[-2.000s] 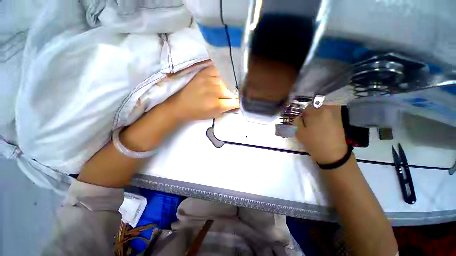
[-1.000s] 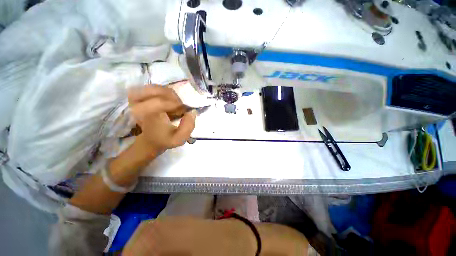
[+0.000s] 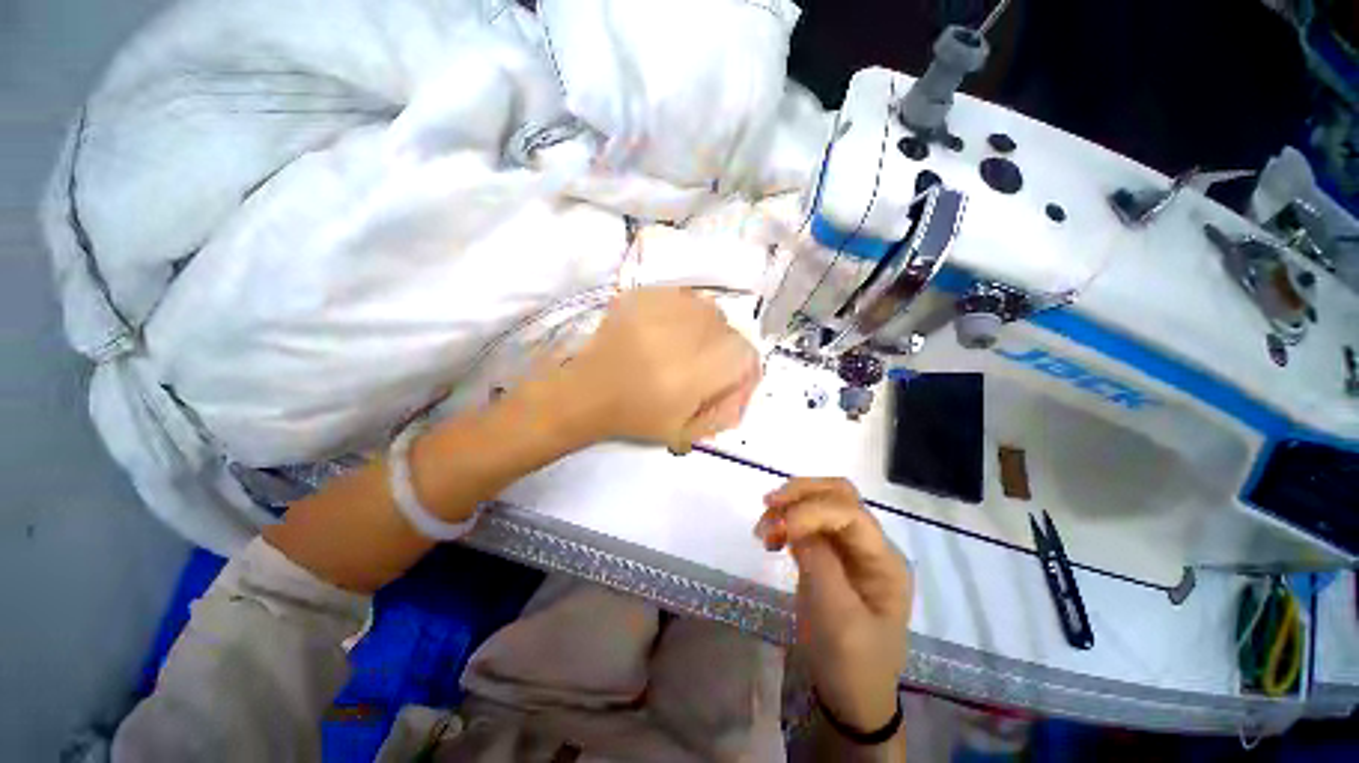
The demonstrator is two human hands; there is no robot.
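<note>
White quilted padding (image 3: 373, 254) lies in a bulky heap on the left and reaches the sewing machine's needle area. My left hand (image 3: 671, 365) is at the padding's edge, left of the presser foot (image 3: 805, 350), fingers curled down; whether it pinches cloth is hidden. My right hand (image 3: 842, 574) is over the table's front edge, fingers bent, thumb and index finger close together; I cannot tell whether something small is between them. The white machine head (image 3: 879, 179) with a blue stripe stands behind the hands.
A black glossy rectangle (image 3: 938, 435) lies on the machine bed, with a small brown piece (image 3: 1015, 473) beside it. Black thread snips (image 3: 1060, 581) lie to the right. A ruler band (image 3: 641, 574) runs along the front edge. Yellow and green bands (image 3: 1274, 638) are at far right. A blue bin (image 3: 432, 634) is below.
The view has shifted, so the machine appears farther right and tilted. My right hand has moved from the lap up to the table's front edge. My left hand has turned knuckles up beside the needle area.
</note>
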